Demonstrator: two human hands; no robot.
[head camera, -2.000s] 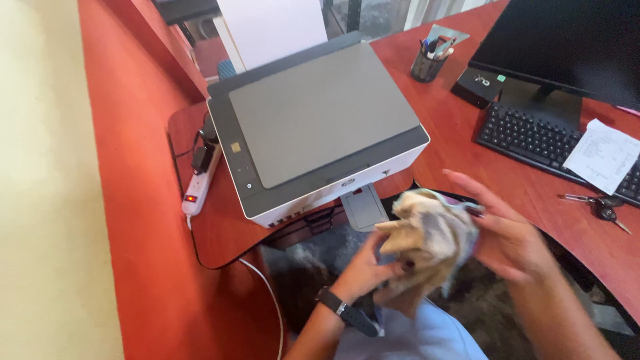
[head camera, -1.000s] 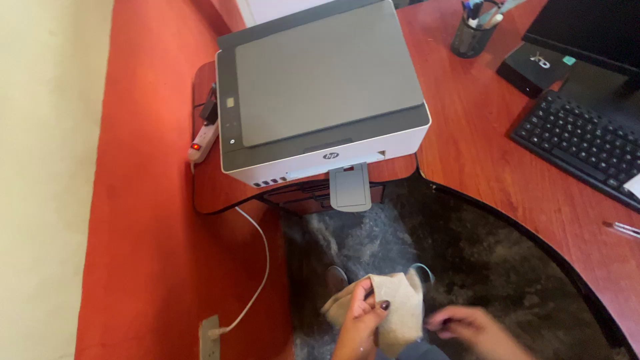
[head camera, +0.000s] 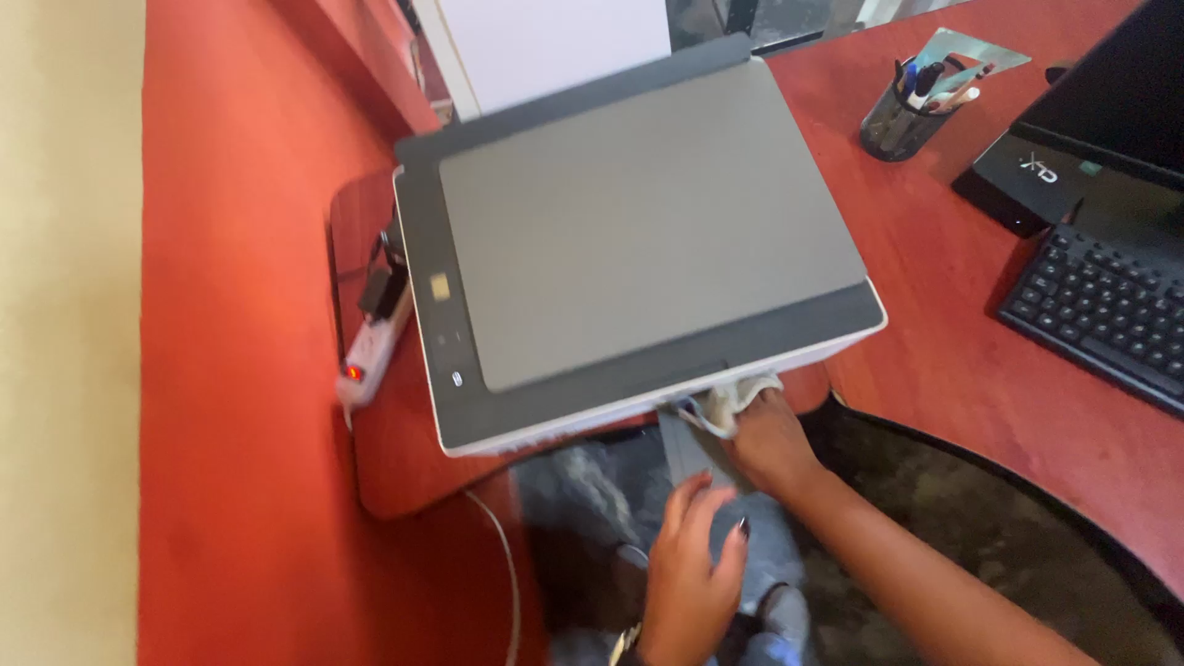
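A grey and white HP printer (head camera: 647, 222) stands on the reddish desk. My right hand (head camera: 770, 439) is at the printer's front face, closed on a light cloth (head camera: 731, 402) that is partly hidden under the printer's front edge; its fingertips are hidden too. The grey output tray (head camera: 689, 453) juts out just left of and below that hand. Lower down, my left hand (head camera: 694, 564) is held in the air with its fingers apart and nothing in it, a watch at the wrist.
A white power strip (head camera: 375, 351) with a lit red switch lies left of the printer. To the right are a mesh pen cup (head camera: 902, 120), a black keyboard (head camera: 1110, 310), a black CLX box (head camera: 1008, 180) and a monitor (head camera: 1119, 92). A white cable (head camera: 507, 564) hangs by the red wall.
The cloth, in my left hand above the floor one second ago, is now in my right hand at the printer's front. My left hand has let go of it.
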